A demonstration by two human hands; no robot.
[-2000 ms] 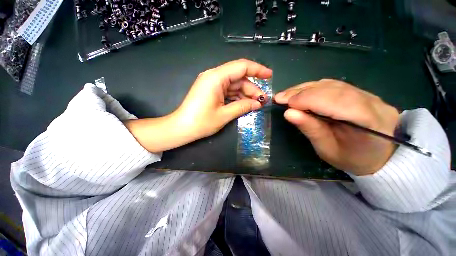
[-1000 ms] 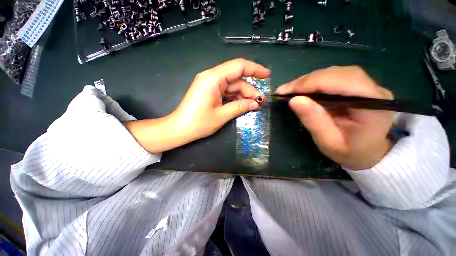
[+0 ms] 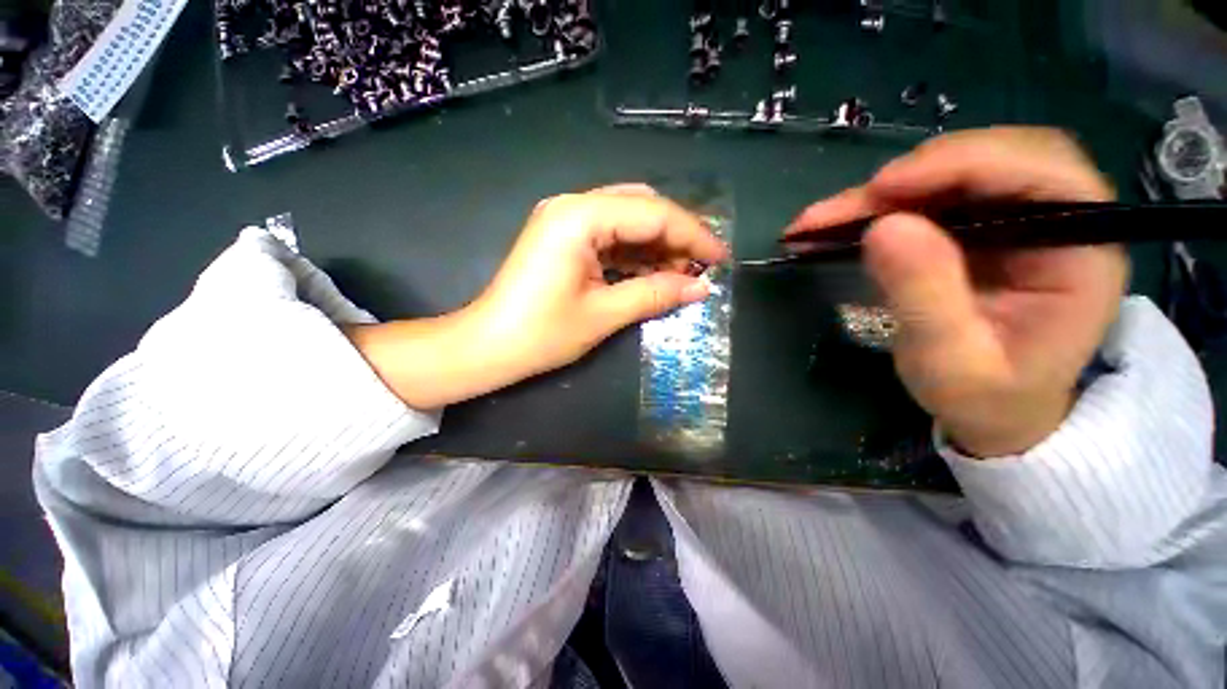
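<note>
My left hand (image 3: 572,276) has thumb and fingers pinched together over the shiny strip; a small metal part (image 3: 704,271) shows only partly between the fingertips. My right hand (image 3: 989,269) holds black tweezers (image 3: 996,225), nearly level, with their thin tip pointing left at the left fingertips. Whether the tip touches the part cannot be told. The strip (image 3: 684,370), white and blue with a clear lower end, lies upright on the dark green mat, its upper part partly covered by the left fingers.
A clear tray (image 3: 249,155) heaped with metal parts stands at the upper left, another (image 3: 659,117) with fewer parts beside it. A parts bag (image 3: 47,148) with a printed label (image 3: 121,54) lies far left. A wristwatch (image 3: 1187,148) lies far right. Pale bits (image 3: 864,323) lie beside my right hand.
My right hand has moved up and right, and the tweezers have swung from slanting down to the right to nearly level. My left fingers have closed further over the metal part. Pale bits are uncovered.
</note>
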